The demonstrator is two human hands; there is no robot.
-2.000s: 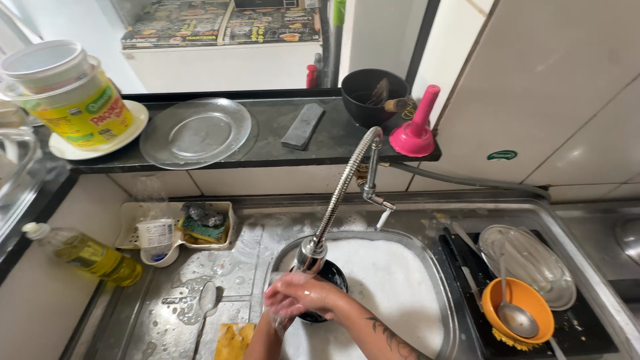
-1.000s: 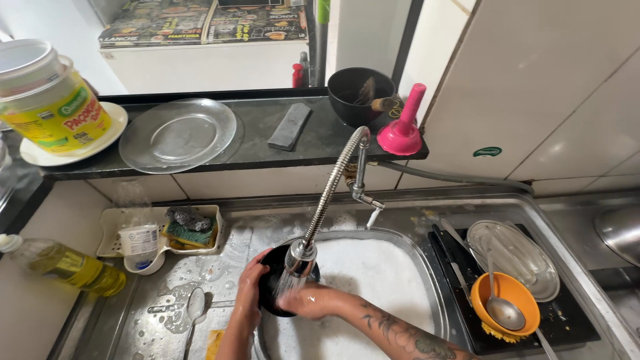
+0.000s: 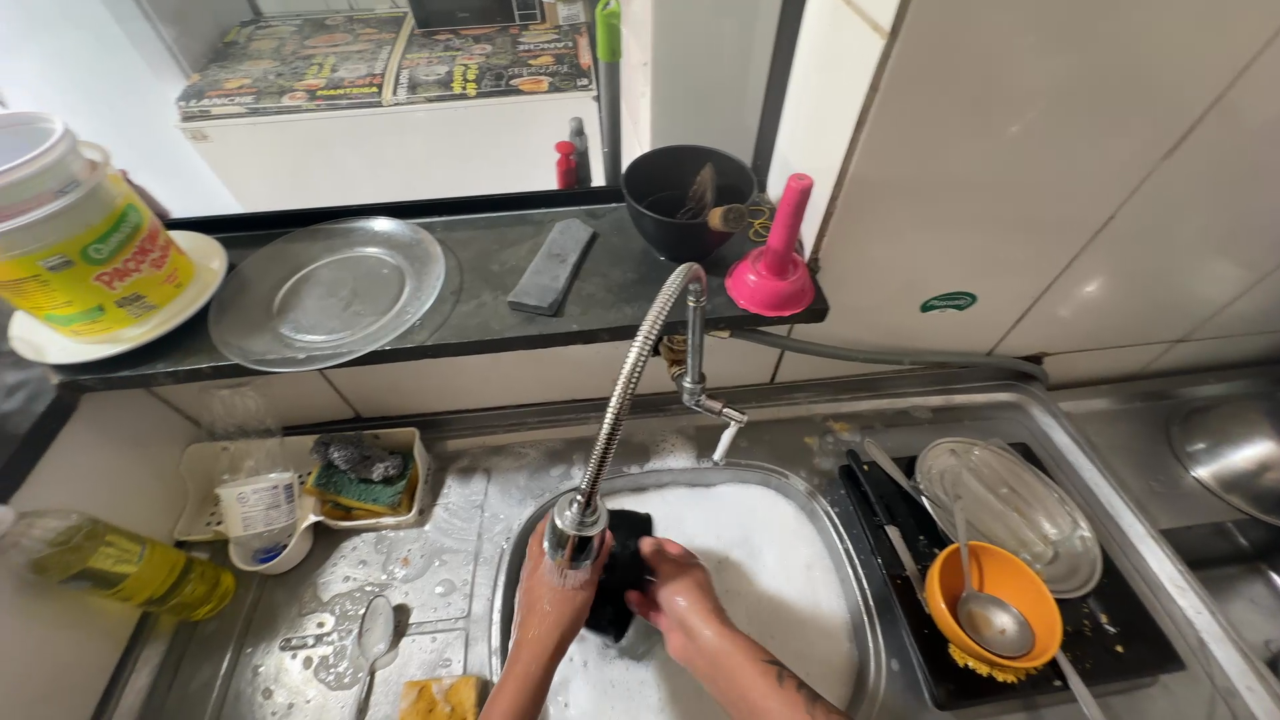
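Both my hands are under the spray head of a flexible metal faucet [image 3: 617,430], over a sink basin full of white suds [image 3: 760,560]. My left hand [image 3: 563,580] grips the left side of a black bowl [image 3: 622,575], just below the spray head, which partly covers the hand. My right hand [image 3: 680,590] is at the bowl's right side, fingers curled against it. The bowl is tilted on its side, and its lower part lies near the suds. A metal spoon [image 3: 376,630] and a yellow sponge [image 3: 443,697] lie on the wet drainboard to the left.
Right of the basin, a black tray [image 3: 1130,640] holds an orange bowl [image 3: 1040,590], glass dishes [image 3: 1010,510] and cutlery. On the left are an oil-like yellow bottle [image 3: 130,565] and a sponge caddy [image 3: 420,475]. The ledge bears a glass plate [image 3: 330,290], a grey sharpening stone [image 3: 553,267], a black bowl [image 3: 650,215] and a pink plunger [image 3: 775,265].
The black bowl has turned from facing up under the water onto its side. My right hand has moved from inside it to its right side.
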